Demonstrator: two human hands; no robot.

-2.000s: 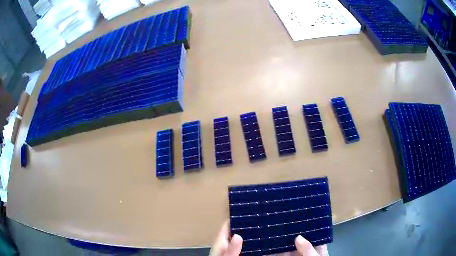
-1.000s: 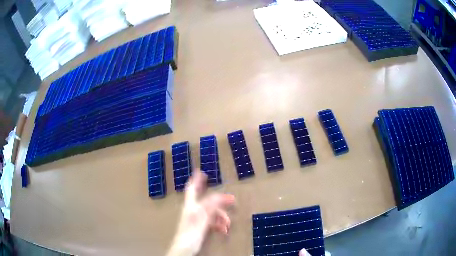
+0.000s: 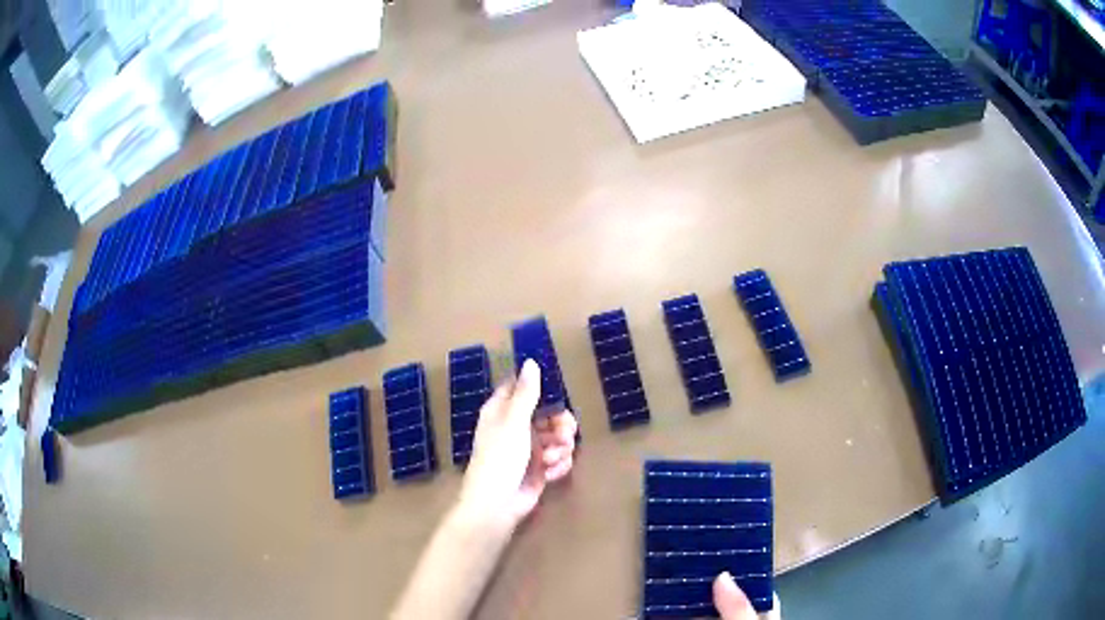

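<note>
My left hand (image 3: 515, 454) is over the row of small cell piles. Its thumb and fingers pinch a small cut cell (image 3: 539, 363) at the fourth pile from the left. Whether the piece touches the pile is unclear. My right hand (image 3: 742, 600), cut off by the bottom edge, holds a part-split cell (image 3: 708, 533) with the thumb on its lower face. Other cell pieces stand in the row, such as the leftmost pile (image 3: 350, 443) and the rightmost pile (image 3: 772, 325).
A long two-tier block of cut cells (image 3: 218, 291) lies at left, with white sheets (image 3: 218, 61) behind. A stack of full cells (image 3: 988, 363) lies at the right table edge. A white foam slab (image 3: 691, 70) and second cell stack (image 3: 866, 61) are at the far right.
My left hand has left the part-split cell and moved to the row, where it now pinches a small piece. The held part-split cell is narrower than two seconds ago. The view has shifted.
</note>
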